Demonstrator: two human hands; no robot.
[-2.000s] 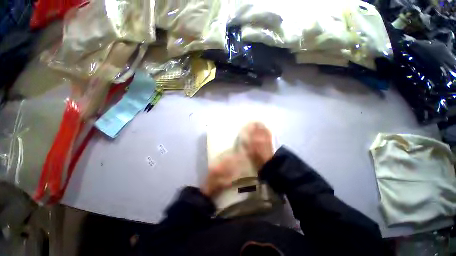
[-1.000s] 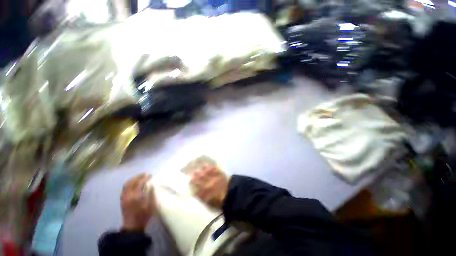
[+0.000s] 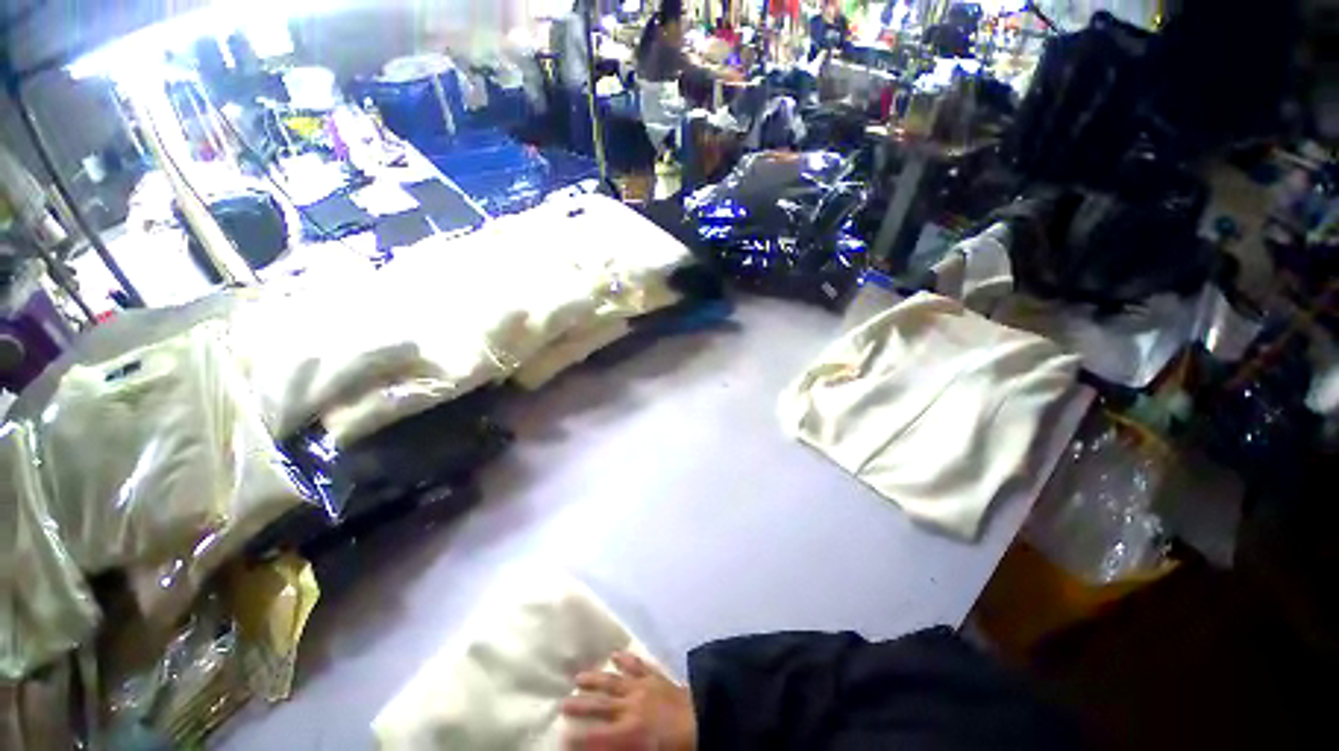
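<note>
A folded cream dress [image 3: 507, 668] lies on the pale table at the lower middle, cut off by the bottom edge of the view. My right hand [image 3: 632, 707] rests flat on its right side, fingers spread a little and pointing left. A dark sleeve runs from it to the lower right. My left hand is not in view. The neck part of this dress is out of the picture.
A loose cream dress [image 3: 940, 411] lies at the table's right. Shiny bagged garments [image 3: 426, 316] line the far and left edges, with dark bagged ones [image 3: 397, 477] beneath. Crumpled clear polybags [image 3: 1101, 499] sit beyond the right edge. A person [image 3: 664, 81] stands far back.
The view has swung up and to the right, showing the workshop behind. My left hand has gone out of view. My right hand is now lower, still on the folded dress.
</note>
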